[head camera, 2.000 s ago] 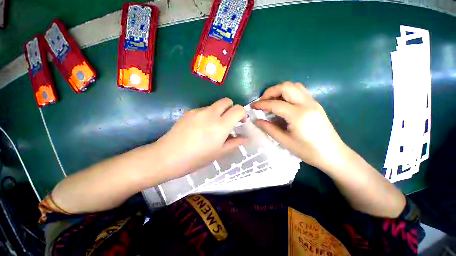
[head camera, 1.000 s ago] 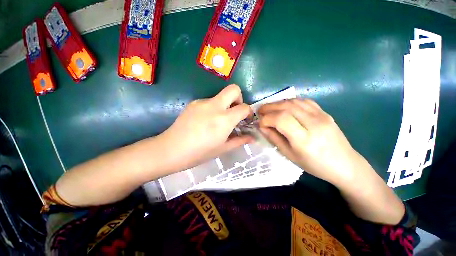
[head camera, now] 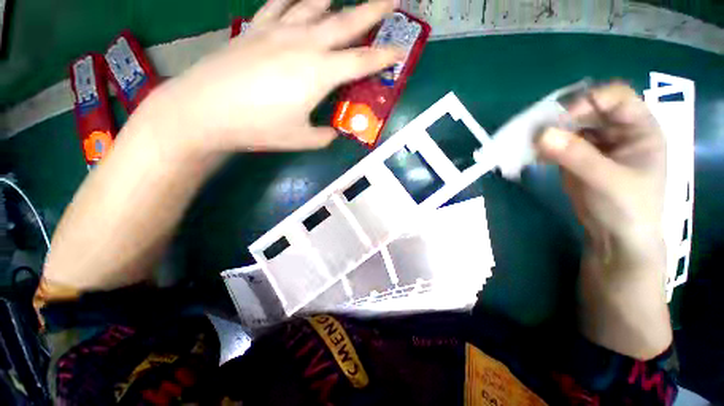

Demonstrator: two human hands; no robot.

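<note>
My left hand is spread over the upper left side of a red unit, fingers apart; one finger lies across its patterned upper part. Whether it grips the unit is unclear. The unit's orange end with a pale round spot shows. My right hand is raised at the right and pinches a pale, blurred adhesive label between thumb and fingers. A partly used label strip lies diagonally across the stack of label strips; its two right windows are empty and show green.
Two red units lie at upper left, one partly behind my left forearm. Another unit is mostly hidden by my left hand. White waste strips lie at far right, partly behind my right hand. A pale rail crosses the top. A cable shows at far left.
My hands have parted: the left moved up to the red unit, the right moved up and right with a label. The strip with two empty windows now shows uncovered.
</note>
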